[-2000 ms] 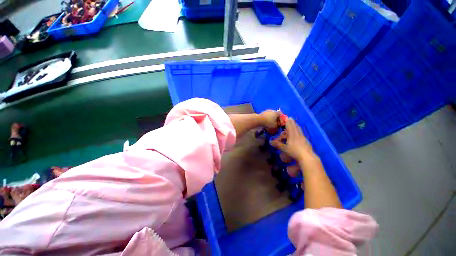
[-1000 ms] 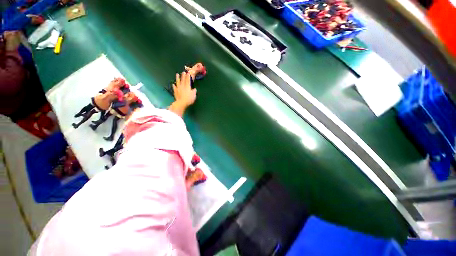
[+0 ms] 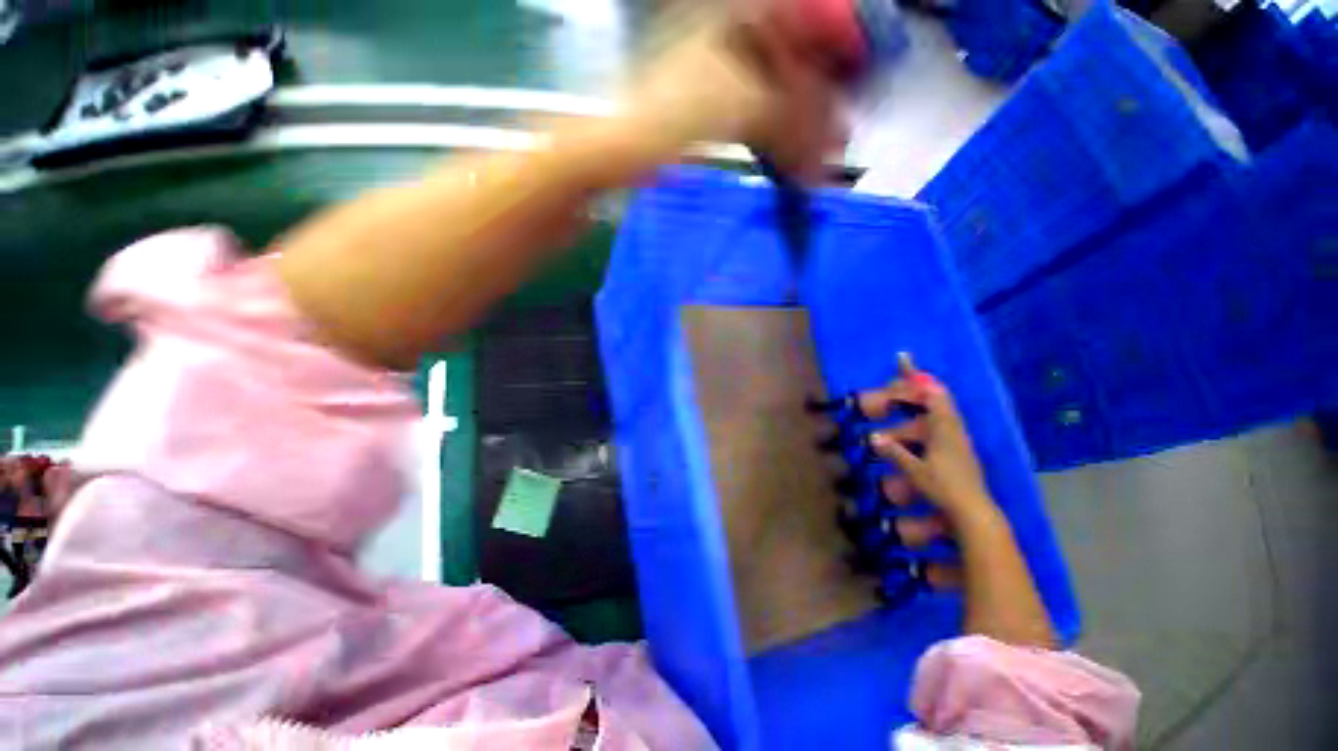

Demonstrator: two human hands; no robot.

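My left hand (image 3: 719,96), blurred, is shut on a figure (image 3: 794,206) above the far end of the blue crate (image 3: 657,440). The figure's red head is at the top and its dark legs hang down. My right hand (image 3: 947,462) is inside the crate at the far end of a row of packed figures (image 3: 880,536), its fingers around the end figure; a bit of red shows between them. The row lies along the crate's right wall, dark legs towards the middle. A brown cardboard sheet (image 3: 763,484) covers the crate bottom.
A black board (image 3: 550,396) with a green note (image 3: 527,502) lies left of the crate. Stacked blue crates (image 3: 1123,264) stand at right. A parts tray (image 3: 162,96) is across the green belt. More figures (image 3: 30,499) lie at far left.
The view has swung from the belt back to the crate. My left hand has gone from the figure on the belt to above the crate, now holding a figure. My right hand is back in view.
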